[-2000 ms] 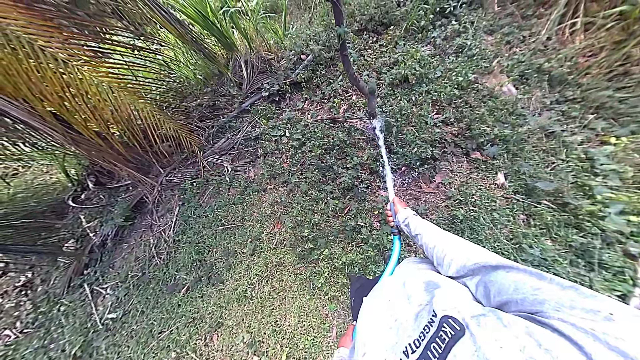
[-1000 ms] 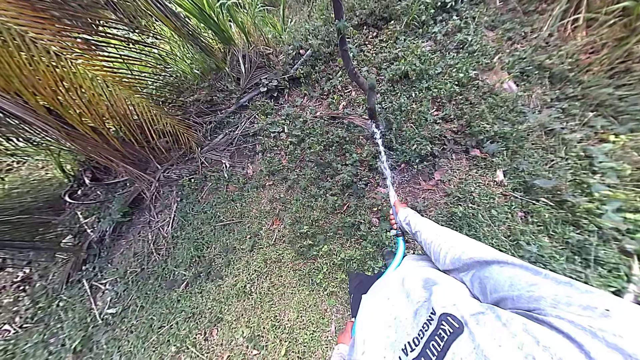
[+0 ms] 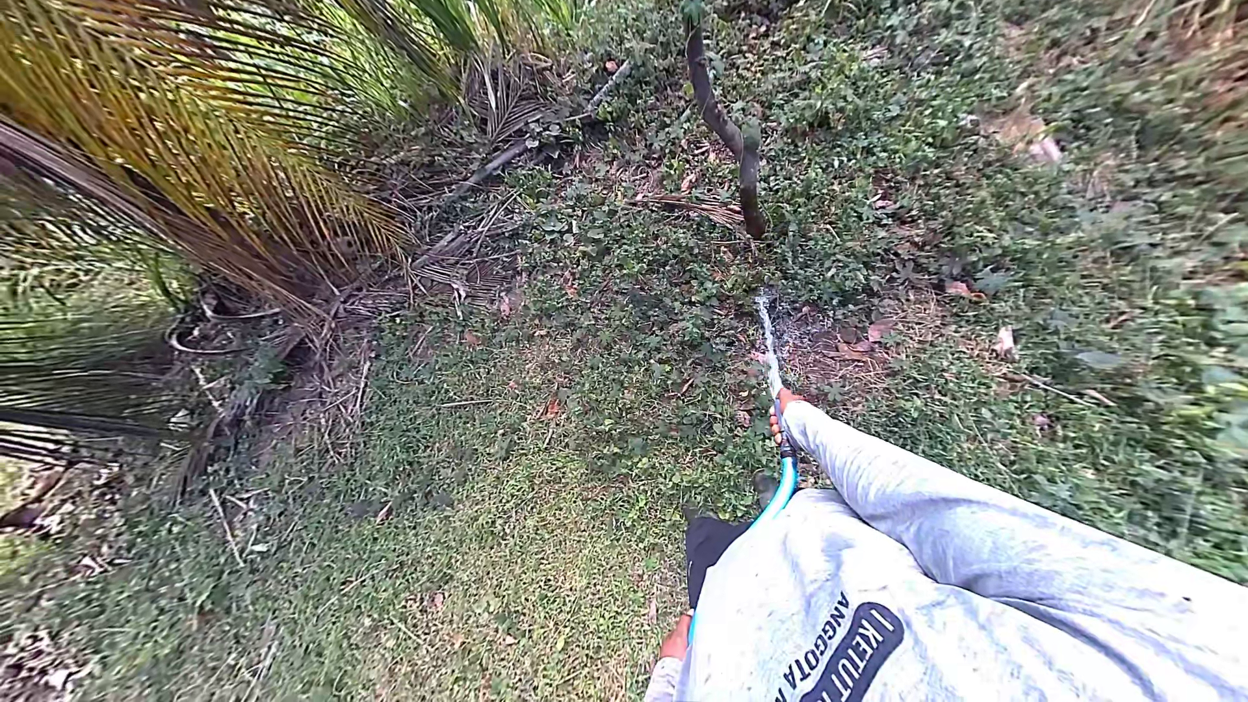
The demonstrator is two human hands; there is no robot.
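My right hand (image 3: pixel 783 414) is closed around the nozzle end of a turquoise garden hose (image 3: pixel 788 483), at the end of a grey sleeve. A jet of water (image 3: pixel 768 341) leaves it and strikes the low green plants just below the foot of a thin curved trunk (image 3: pixel 749 180). My left hand (image 3: pixel 677 636) is low beside my body, by a short visible piece of the same hose; its fingers are mostly hidden by the grey shirt, so its hold cannot be made out. The hose between the hands passes behind the shirt.
Large yellow-green palm fronds (image 3: pixel 224 166) hang at the upper left over dry fallen fronds (image 3: pixel 458 244). A fallen branch (image 3: pixel 497 161) lies beyond the grass. Low leafy plants cover the ground at the right, with dry leaves (image 3: pixel 858 346) near the water.
The water first reached the foot of the curved trunk; now the jet looks shorter and lands on the ground nearer to my right hand. Both hands have stayed in about the same place.
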